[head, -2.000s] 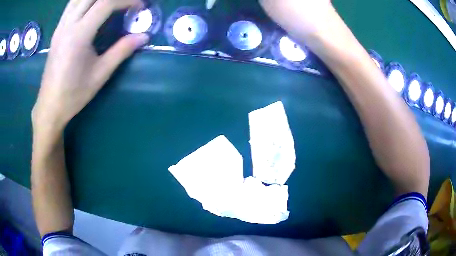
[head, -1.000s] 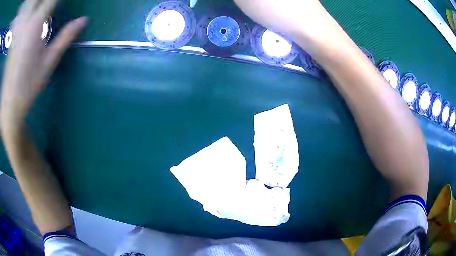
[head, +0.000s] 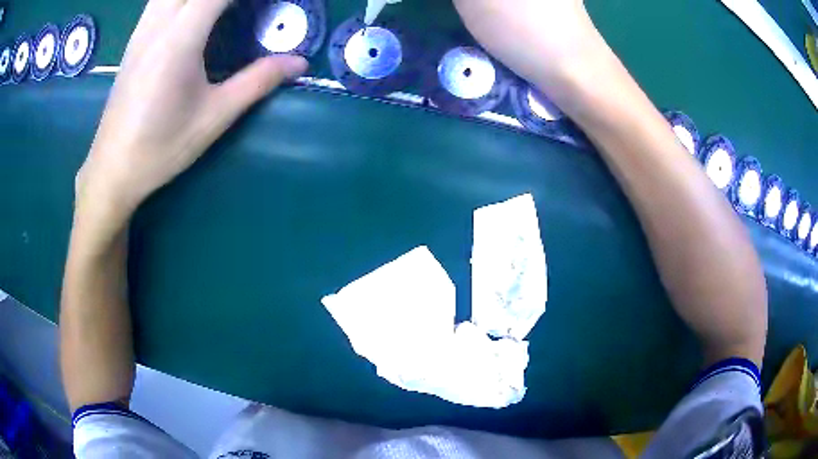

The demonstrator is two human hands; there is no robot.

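Observation:
Black round parts with shiny metal centres stand in a row near the top edge. My left hand [head: 175, 108] reaches up beside one disc [head: 282, 27], its thumb at the lower rim; its other fingers are partly cut off, so its grip is unclear. A pale nozzle [head: 373, 12] points down at the metal centre of the adjacent disc [head: 372, 54], its tip over the upper left part; the bottle body is out of view. My right hand [head: 529, 27] is at the top edge, its fingers cut off. More discs [head: 466, 73] stand under and beside it.
White paper pieces [head: 404, 323] lie on the green worktop [head: 224, 296] near my body. Several discs [head: 76, 45] stand at the far left, and another row [head: 749, 186] runs off right. A white strip [head: 408, 97] runs beneath the discs. Yellow material [head: 791, 385] shows at lower right.
My left hand has moved right, from the far-left discs back to the disc beside the nozzle. The nozzle shows lower and further right, over a disc. The paper appears slightly further right.

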